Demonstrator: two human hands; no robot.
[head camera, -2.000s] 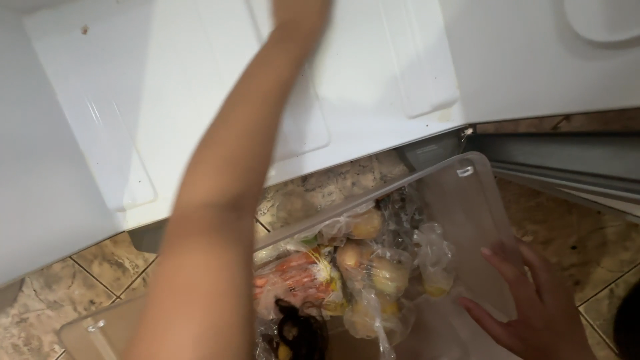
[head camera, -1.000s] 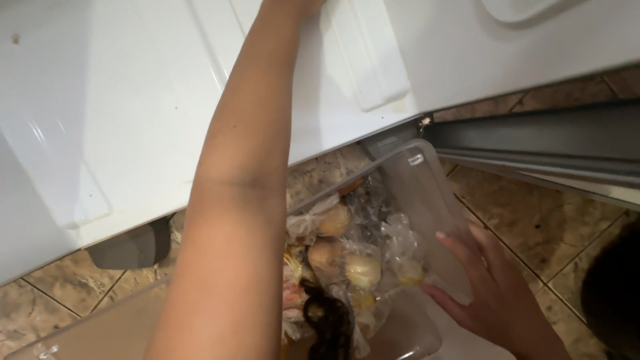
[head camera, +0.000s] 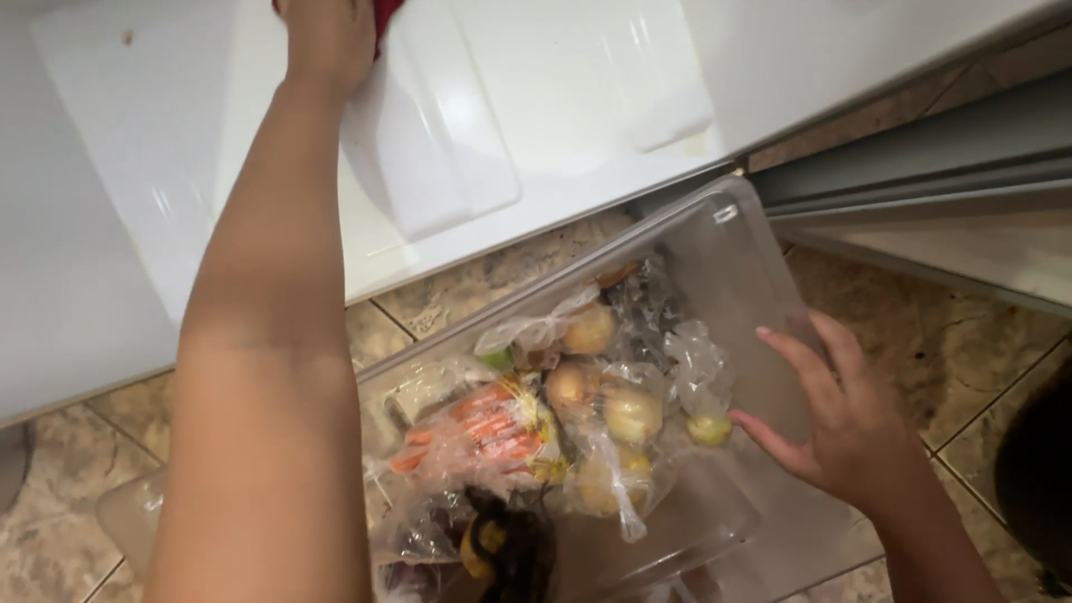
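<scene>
My left hand (head camera: 331, 38) is at the top edge, cut off by the frame, pressing a red cloth (head camera: 388, 21) on the white floor of a fridge compartment (head camera: 536, 92). Below it, my right hand (head camera: 829, 402) grips the right wall of a clear plastic drawer (head camera: 745, 251), fingers over the rim and thumb inside. Bagged produce lies in the drawer: carrots (head camera: 494, 427), onions or similar round produce (head camera: 632, 410), and a small yellow-green fruit (head camera: 709, 429) near my thumb. Dark hair covers part of the bottom of the drawer, and my left forearm hides its left side.
An open fridge door (head camera: 921, 142) stands at the right, its hinge side close to the drawer's corner. Tiled floor (head camera: 888, 343) shows around the drawer. A dark rounded object (head camera: 1038, 469) is at the right edge. A small brown speck (head camera: 127, 37) marks the white surface at upper left.
My left hand has moved left across the white surface, and the red cloth now shows under it. My right hand stays at the drawer's right wall.
</scene>
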